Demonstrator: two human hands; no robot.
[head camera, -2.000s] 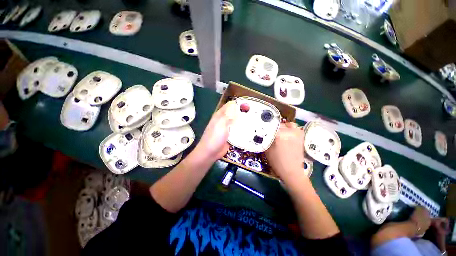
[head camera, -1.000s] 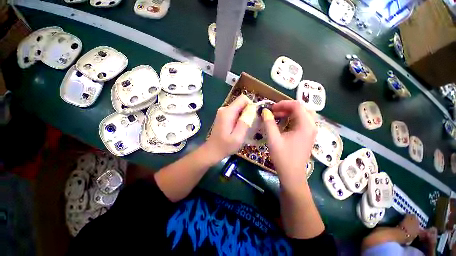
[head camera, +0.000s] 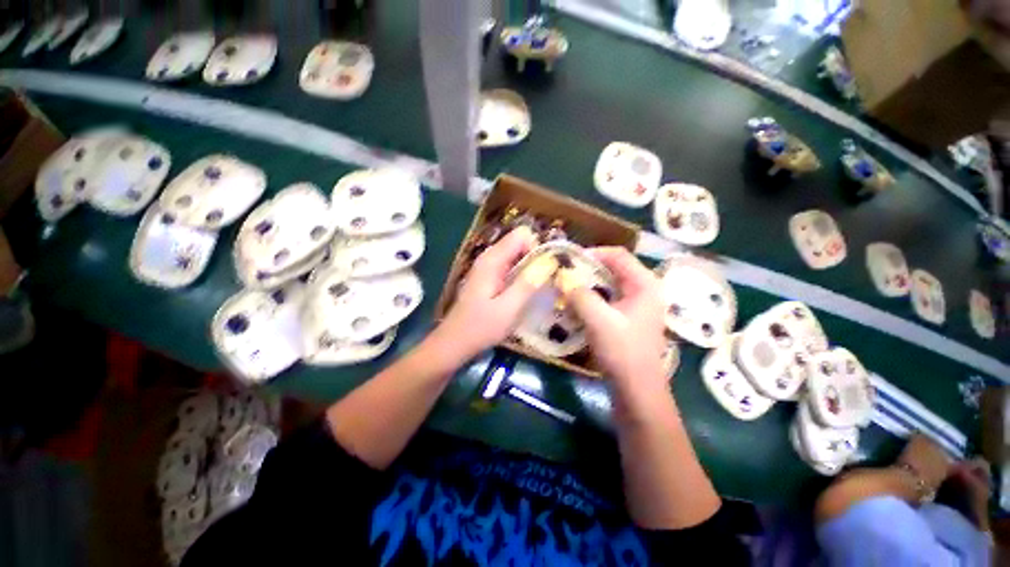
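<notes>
My left hand (head camera: 495, 290) and my right hand (head camera: 622, 316) hold one cream plastic housing (head camera: 545, 328) between them, above the open brown parts box (head camera: 576, 208). My thumbs, with yellow coverings, press together at the housing's upper part. Whether a small insert is under the thumbs is hidden. Shiny inserts (head camera: 516, 217) show in the box behind my left hand. A small hammer-like tool (head camera: 529, 397) with a shiny head lies on the bench below the box.
Overlapping cream housings lie left (head camera: 363, 301) and right (head camera: 779, 352) of the box. A pale rail (head camera: 277, 131) and grey post (head camera: 451, 100) stand before the green belt (head camera: 709, 122), which carries housings and wired subassemblies (head camera: 782, 147). A neighbour's arm (head camera: 886, 495) is at lower right.
The housing, earlier held flat and fully visible, is now mostly covered by my hands, with both thumbs on it. Pieces on the belt have shifted right. The camera view has also moved.
</notes>
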